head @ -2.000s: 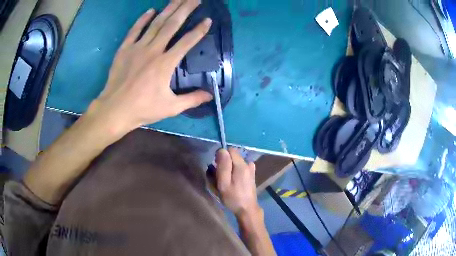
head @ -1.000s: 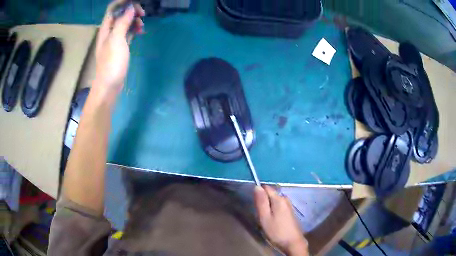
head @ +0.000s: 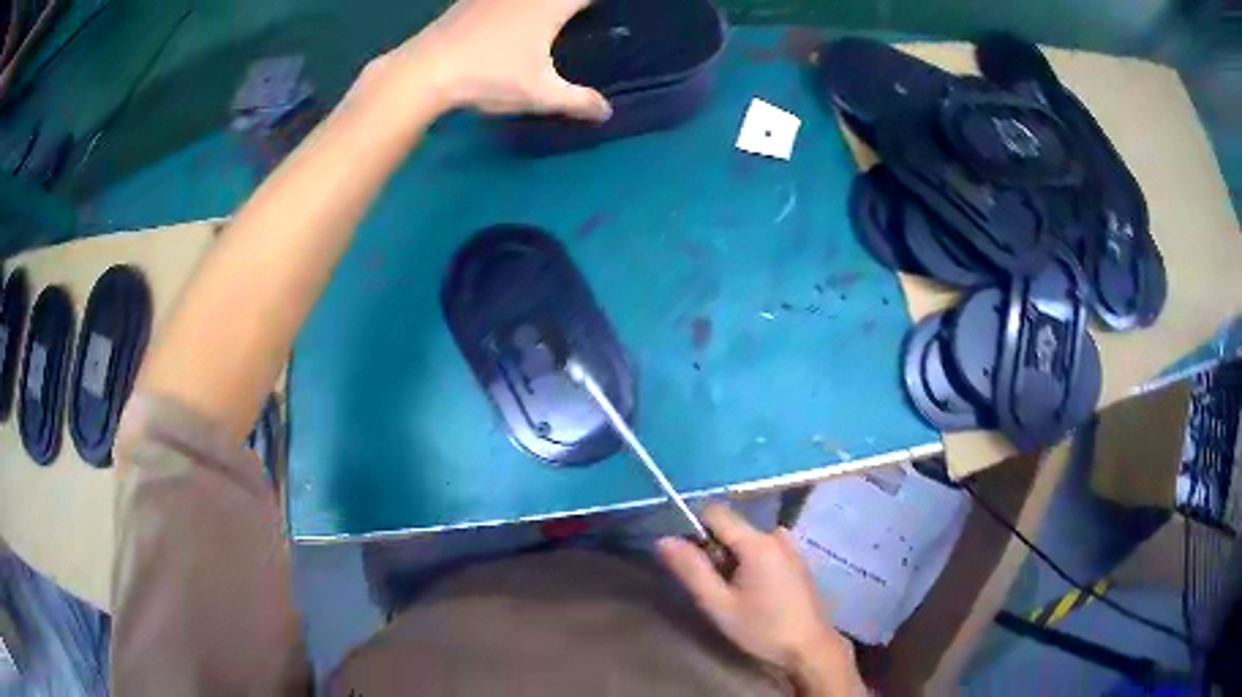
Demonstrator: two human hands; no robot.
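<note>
A black oval base housing (head: pixel 538 341) lies on the green mat in front of me, its recessed side up. My right hand (head: pixel 749 579) grips the screwdriver (head: pixel 640 456) near the bench's front edge. The long silver shaft points up-left, and its tip is over or against the middle of the housing. My left hand (head: pixel 511 61) is at the stacked black oval pieces (head: pixel 640 82) at the back of the mat. Its thumb lies across the near side of the stack; its fingers are cut off by the top edge, so its hold is unclear.
A white square (head: pixel 768 132) with a centre hole lies on the mat. A heap of black ovals (head: pixel 1015 245) sits on cardboard at right. More ovals with grey plates (head: pixel 109 361) lie on cardboard at left. Loose grey plates (head: pixel 273 89) lie at back left. Printed paper (head: pixel 879 552) is below the bench edge.
My left hand left the housing, rose to the back left, and moved right to the stack. The grey plate seen on the housing is gone from it. My right hand still holds the screwdriver.
</note>
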